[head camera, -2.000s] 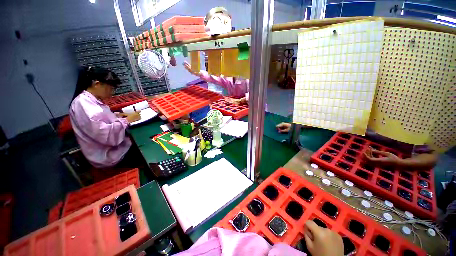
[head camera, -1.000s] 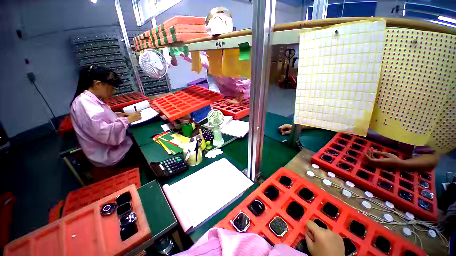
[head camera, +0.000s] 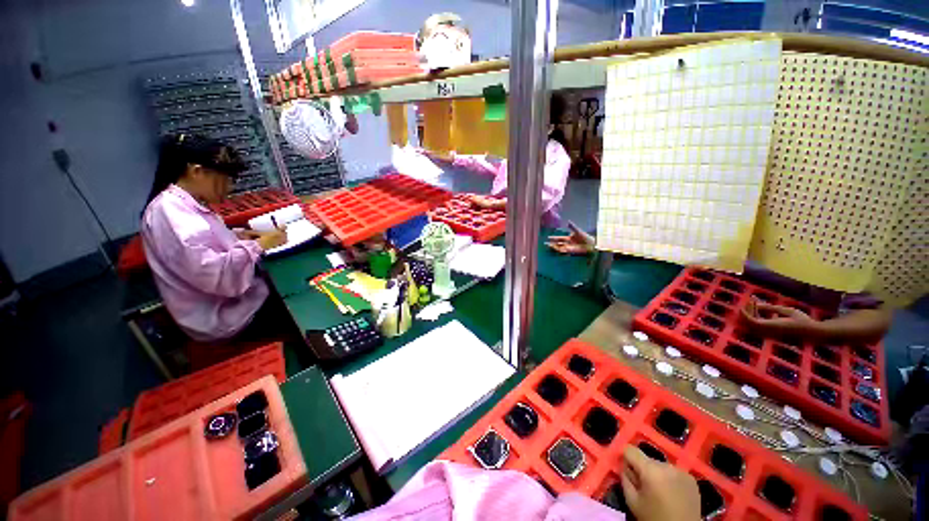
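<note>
A red compartment tray (head camera: 652, 412) lies in front of me, with square black-faced watch heads (head camera: 600, 425) in its pockets. My left hand (head camera: 662, 488) is at the bottom edge, over the tray's near part. Its fingers are curled and its lower part is cut off. A watch head lies partly hidden beside the fingers. Whether the hand holds anything cannot be seen. A pink sleeve (head camera: 479, 496) runs along the bottom edge. My right hand is out of the picture.
White charging pucks (head camera: 705, 390) on wires lie behind the tray. Beyond is another filled tray (head camera: 693, 341) with a person's hand. A metal post (head camera: 523, 193) and hanging sheets (head camera: 685, 153) stand ahead. Left are a white pad (head camera: 420, 392), calculator (head camera: 351, 334) and side tray (head camera: 168, 468).
My left hand and the near tray have hardly moved. Behind the post, a person has shifted to the right and upright. Another hand on the green bench has opened out.
</note>
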